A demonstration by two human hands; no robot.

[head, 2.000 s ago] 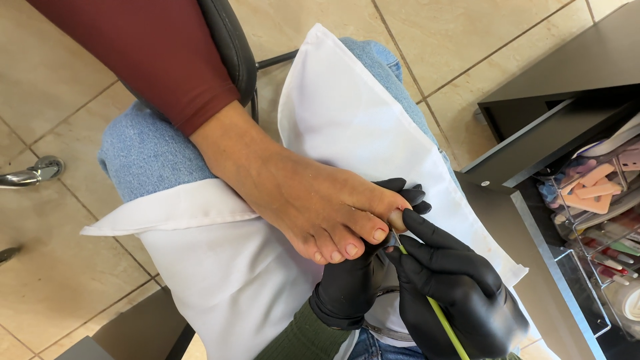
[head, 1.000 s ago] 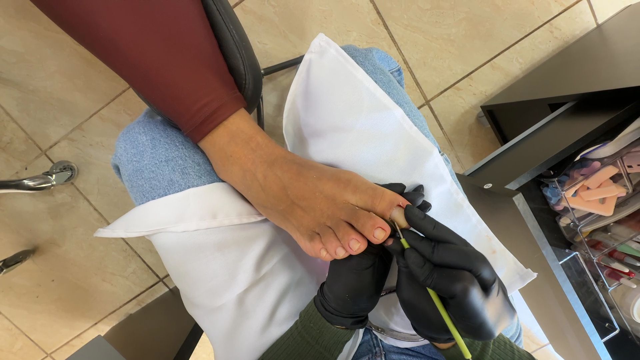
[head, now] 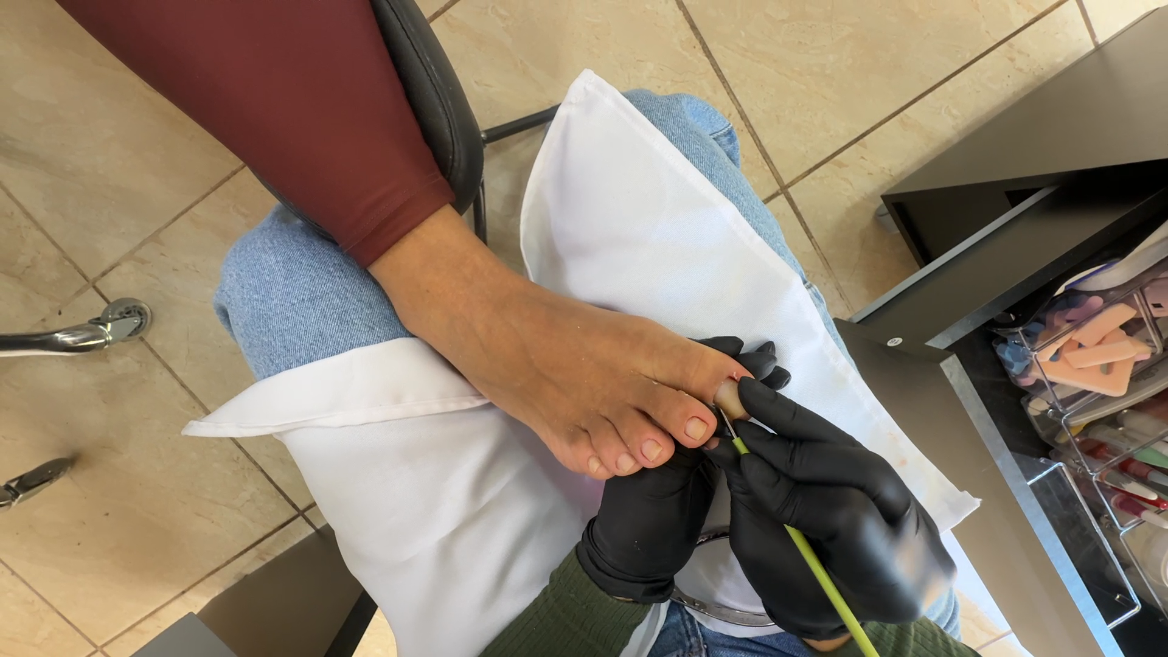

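Observation:
Another person's bare foot point(head: 547, 351) rests on a white cloth point(head: 639, 219) spread over a lap in blue jeans. My left hand point(head: 652, 520), in a black glove, is under the toes and holds the foot's front; some of its fingers show beyond the big toe, the rest are hidden. My right hand point(head: 821, 511), gloved in black too, grips a thin tool with a lime-green handle point(head: 826, 579). The tool's fine metal tip is at the side of the big toenail point(head: 730, 399). The right thumb or a finger lies against that nail. Redness shows at the nail's base.
At the right stands a dark cabinet point(head: 949, 401) with an open compartment; wire racks point(head: 1058, 415) there hold peach-coloured blocks point(head: 1100, 351) and bottles. A black padded seat point(head: 438, 100) is behind the leg. Chrome legs with a caster point(head: 126, 318) stand on the tiled floor at left.

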